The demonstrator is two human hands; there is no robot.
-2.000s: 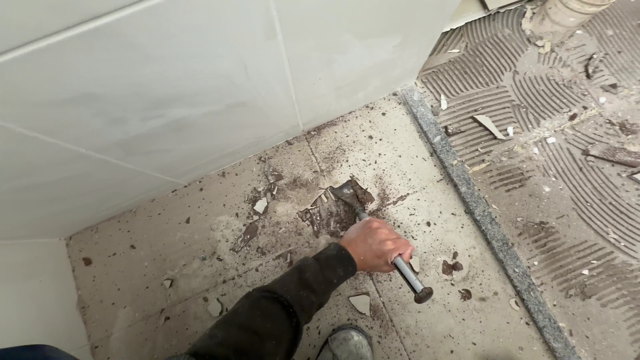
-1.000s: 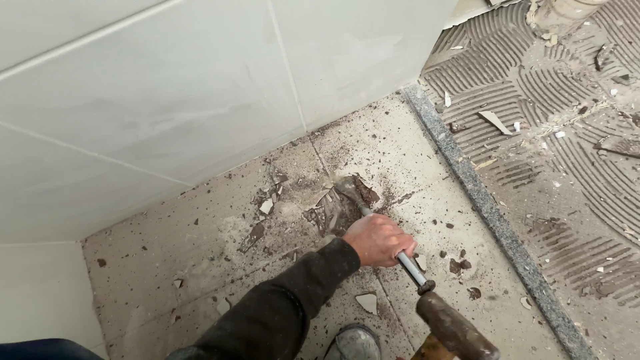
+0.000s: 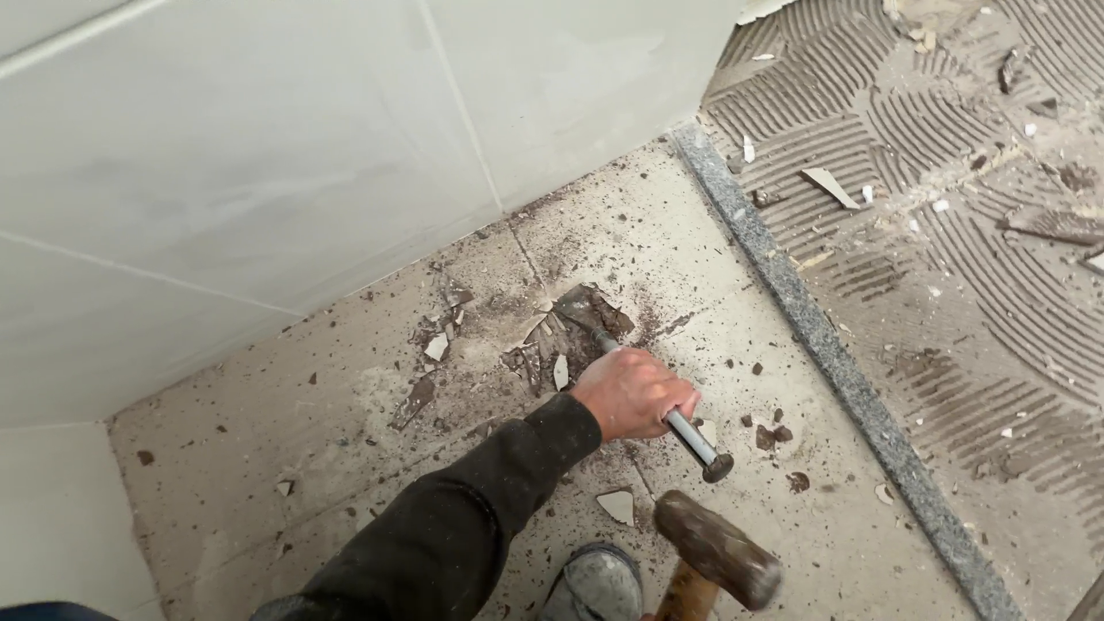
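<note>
My left hand (image 3: 634, 394), in a dark sleeve, grips the shank of a steel cold chisel (image 3: 694, 438). The chisel leans, its flat blade in a broken hollow in the floor tile (image 3: 552, 341) and its mushroomed head toward the lower right. Just below that head is a sledge hammer's worn steel head (image 3: 718, 549) on a wooden handle, apart from the chisel. Only a sliver of my right hand (image 3: 647, 617) shows at the bottom edge by the hammer handle; its grip is mostly out of frame. A loose tile shard (image 3: 561, 373) lies in the hollow.
Tile shards (image 3: 616, 507) and crumbs litter the floor. A grey granite strip (image 3: 828, 354) divides the tiles from ridged adhesive (image 3: 914, 259) at the right. A light tiled wall (image 3: 345, 129) stands at the upper left. My shoe (image 3: 595, 586) is at the bottom.
The hammer, out of view two seconds ago, came in at the chisel's head one second ago and is now a little below it. A white shard now shows in the hollow beside my left hand.
</note>
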